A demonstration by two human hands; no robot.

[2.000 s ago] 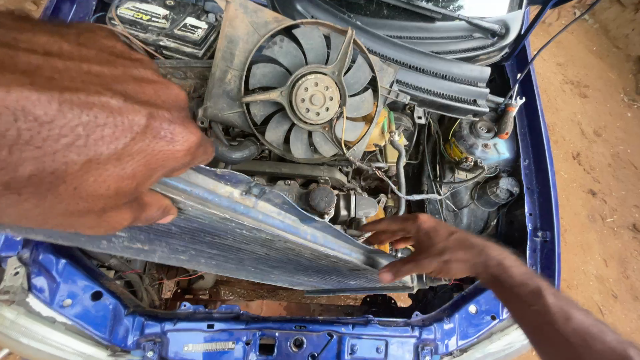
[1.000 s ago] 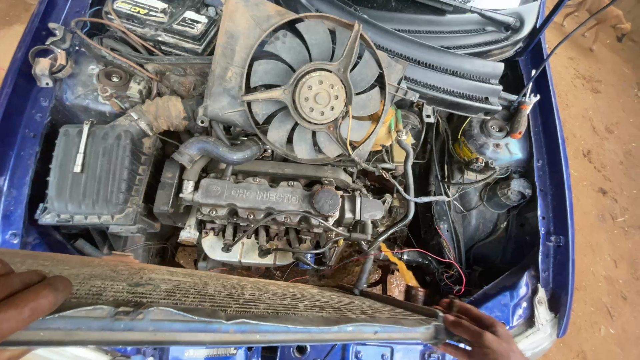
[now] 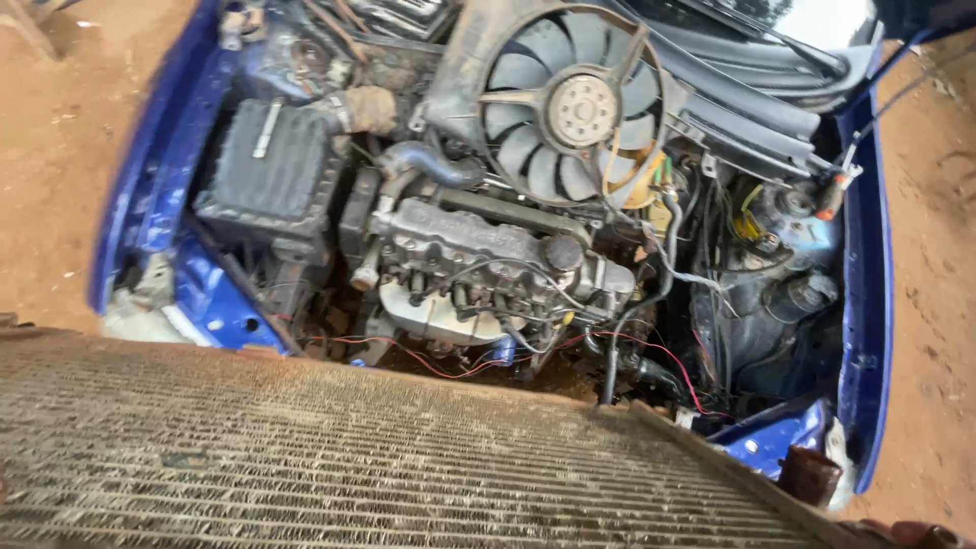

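Note:
A car radiator point(image 3: 396, 457) with dusty, worn fins fills the bottom of the view, tilted and held in front of the engine bay. Fingers of my right hand point(image 3: 911, 531) grip its right end at the lower right corner, beside a brown pipe stub point(image 3: 810, 476). Of my left hand only a faint sliver point(image 3: 3, 488) shows at the left edge, against the radiator, so its grip is hidden. Beyond the radiator lies the engine, with its ribbed valve cover point(image 3: 473, 236). A radiator fan point(image 3: 583, 110) in its shroud rests behind the engine.
Blue fenders point(image 3: 869, 290) flank the bay. A black air filter box point(image 3: 267, 175) carries a metal tool point(image 3: 267, 130). Thin red wires point(image 3: 663, 347) cross in front of the engine. A tool with an orange handle point(image 3: 833, 197) stands at the right strut tower. Sandy ground lies on both sides.
The radiator has come out of the front of the bay toward me, and its finned face now shows broadly. Both hands have moved with it to the edges of the view.

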